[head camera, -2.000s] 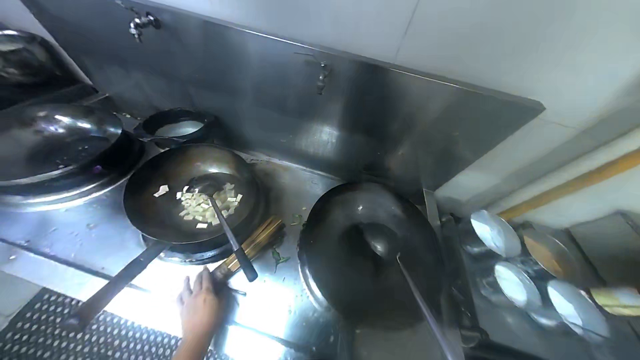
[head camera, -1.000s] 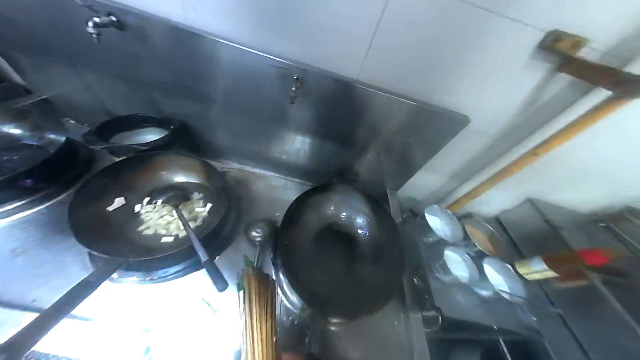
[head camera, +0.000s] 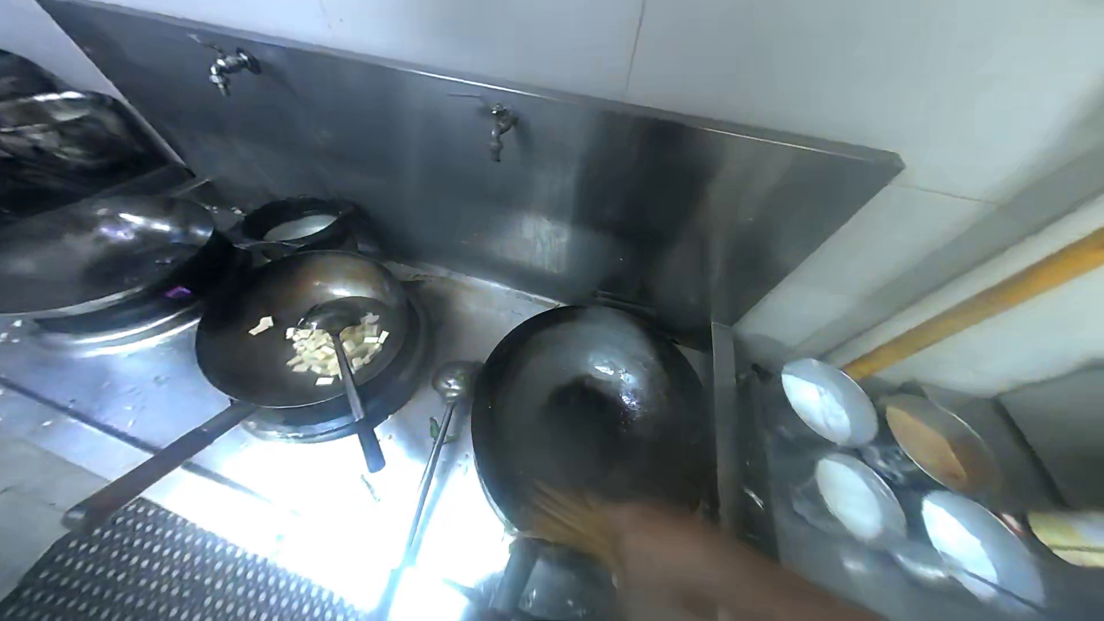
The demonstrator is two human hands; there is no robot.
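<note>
My right hand (head camera: 664, 552), blurred, reaches in from the lower right. It is closed around a bamboo wok brush (head camera: 565, 517), whose bristles are over the near inside of the dark right wok (head camera: 595, 414). Dark liquid or shadow lies in that wok's middle. A metal ladle (head camera: 454, 379) rests on the steel cooktop, left of the wok. Farther left, a second wok (head camera: 293, 297) holds pale diced pieces (head camera: 332, 349) and a dark-handled ladle (head camera: 351, 379). My left hand is out of view.
Bowls of white contents (head camera: 828, 401) and a bowl of orange-brown contents (head camera: 940, 444) stand at right. A large wok (head camera: 95, 250) sits far left, near a small black pot (head camera: 300, 226). Two taps (head camera: 498, 129) project from the steel backsplash. A perforated mat (head camera: 172, 569) lies at lower left.
The ladle that was in the right wok now lies on the cooktop. My right hand and the bamboo brush are now at that wok. The brush was left of it before.
</note>
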